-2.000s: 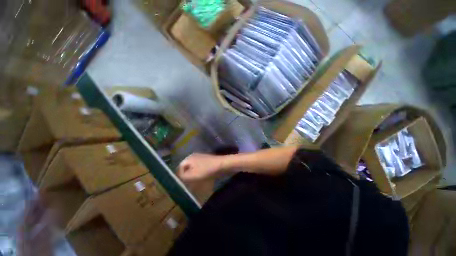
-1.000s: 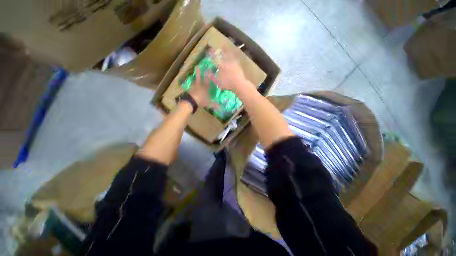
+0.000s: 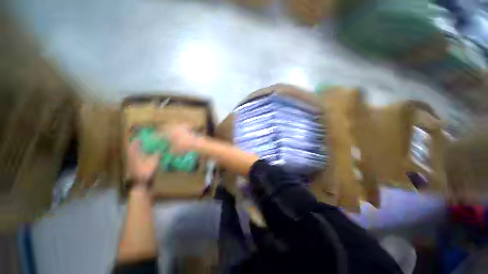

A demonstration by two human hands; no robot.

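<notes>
The frame is blurred. An open brown carton (image 3: 171, 188) with green accessory bags (image 3: 182, 162) stands on the floor at the left centre. My left hand (image 3: 142, 162) is at the carton's left side, against green bags at its fingers. My right hand (image 3: 182, 138) is over the middle of the carton, touching or just above the green bags. Blur hides whether its fingers close on any.
A carton of flat grey-white packs (image 3: 278, 131) stands right of the green bags. More open cartons (image 3: 388, 142) stand further right, one with silvery bags (image 3: 421, 144). Brown cartons are at the far left. Grey floor (image 3: 187, 48) lies beyond.
The view has turned, so the green-bag carton sits further left and squarer. Both hands stay over it, now further apart. Two seconds ago my right hand was by the green-edged bench.
</notes>
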